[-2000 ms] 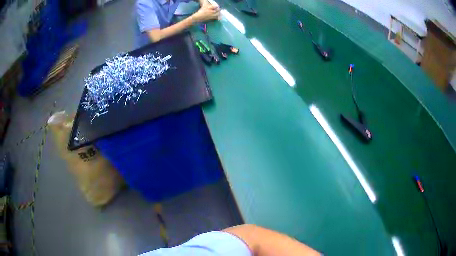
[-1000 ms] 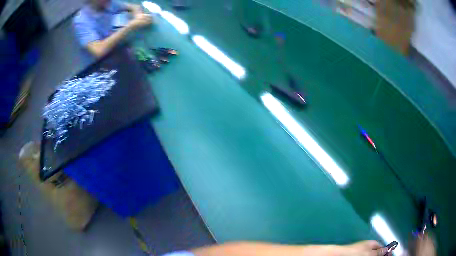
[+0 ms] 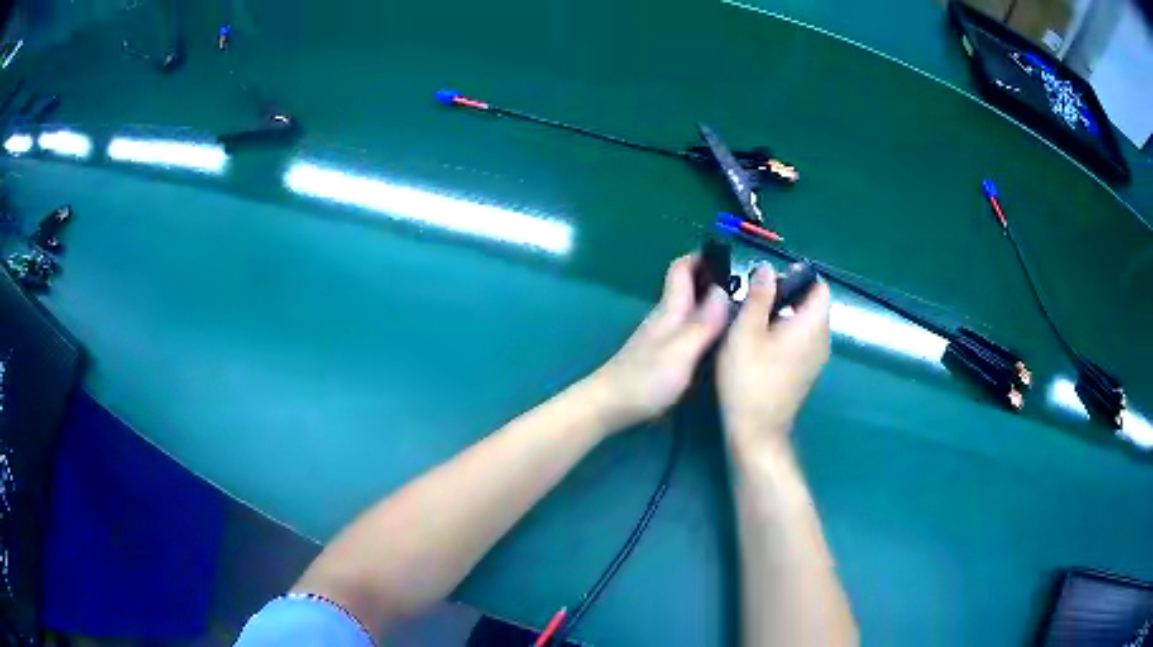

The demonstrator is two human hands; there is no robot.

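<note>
My left hand [image 3: 664, 339] and my right hand [image 3: 774, 360] are close together over the green bench, both on a black clamp [image 3: 716, 268]. Its black halves stick up from between the fingers. A small silvery piece, likely a spring, shows between the hands; the fingers hide most of it. A black cable [image 3: 642, 521] hangs from the clamp towards me and has a red end [image 3: 551, 627] at the bottom edge. The hands are slightly blurred.
Clamp leads with blue and red ends lie beyond my hands [image 3: 582, 130] and to the right [image 3: 904, 311], [image 3: 1039, 293]. A dark spring tray [image 3: 51, 367] is at the left edge, above blue cloth [image 3: 120, 525]. Other trays are at the far right [image 3: 1043, 95] and lower right [image 3: 1098, 617].
The view has swung right. Both hands now show together on a clamp; a second ago they were at the bottom right edge. The left spring tray has moved to the picture's left edge.
</note>
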